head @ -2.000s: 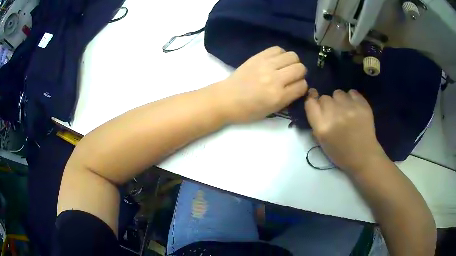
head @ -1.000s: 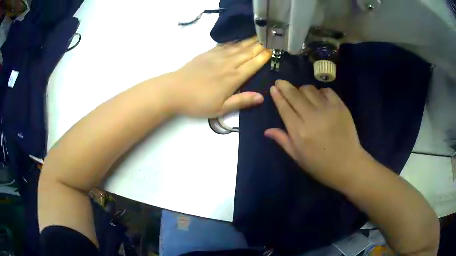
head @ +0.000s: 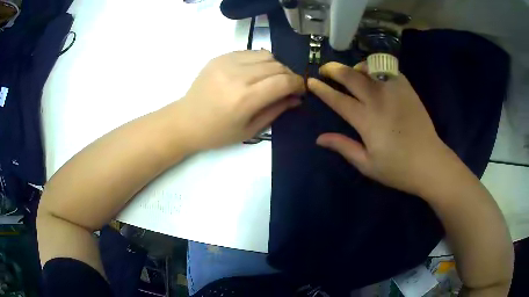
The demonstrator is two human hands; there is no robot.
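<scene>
Dark navy cloth (head: pixel 325 209) lies under the sewing machine head (head: pixel 348 14) and hangs over the table's front edge. The presser foot (head: pixel 315 49) is down close to the cloth. My left hand (head: pixel 246 96) has its thumb and fingertips pinched on the cloth just left of and below the foot. My right hand (head: pixel 386 119) lies palm down on the cloth, fingers spread, its index tip close to my left fingertips. A cream ribbed knob (head: pixel 383 66) stands over my right fingers and hides part of them.
The white table (head: pixel 191 203) has a curved front edge. More navy garments (head: pixel 23 104) with a small white label (head: pixel 3 96) are piled at the left. A plate with a rounded end (head: pixel 262 38) shows left of the cloth. Papers (head: pixel 416 281) are below the table at lower right.
The cloth has been turned and spread down over the front edge. Over the last second my left hand went from lying flat to pinching the cloth; my right hand moved slightly up.
</scene>
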